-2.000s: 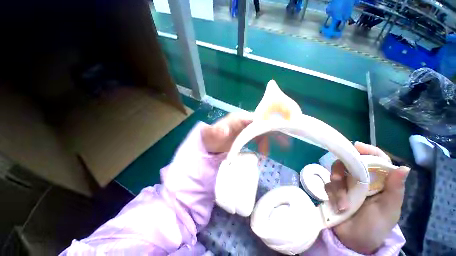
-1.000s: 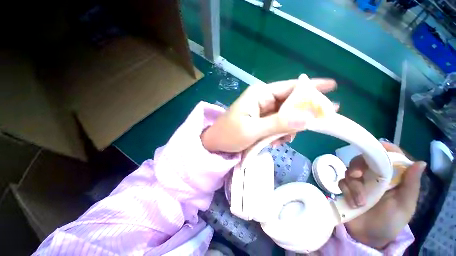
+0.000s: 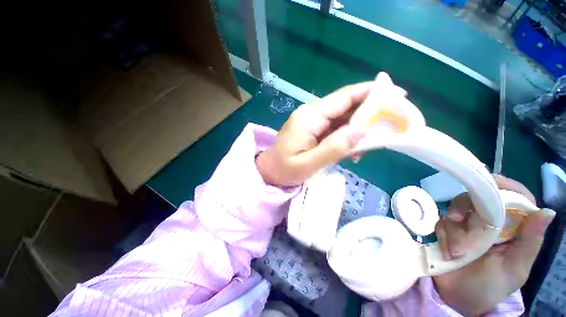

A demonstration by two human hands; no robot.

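Observation:
Cream-white cat-ear headphones point(image 3: 456, 162) are held up in front of me, with orange-yellow inside both ears. My left hand point(image 3: 319, 133) pinches the upper ear between fingers and thumb. My right hand point(image 3: 484, 247) grips the band around the other ear at the right. The two round cups hang below, and one cushion faces me. A printed grey plastic bag point(image 3: 296, 267) lies beneath them. A loose cream ear pad point(image 3: 416, 210) lies on the bench behind the headphones, beside my right fingers.
An open brown carton point(image 3: 164, 117) stands at the left. The green bench point(image 3: 186, 162) has a grey metal post point(image 3: 256, 38) behind. A white object point(image 3: 552, 184) and a crumpled clear plastic heap point(image 3: 546, 117) are at the far right. A blue crate point(image 3: 541, 46) is beyond.
My left hand has moved from the band near the left cup up onto the ear. The headphones sit slightly further right in view. My right hand keeps its grip.

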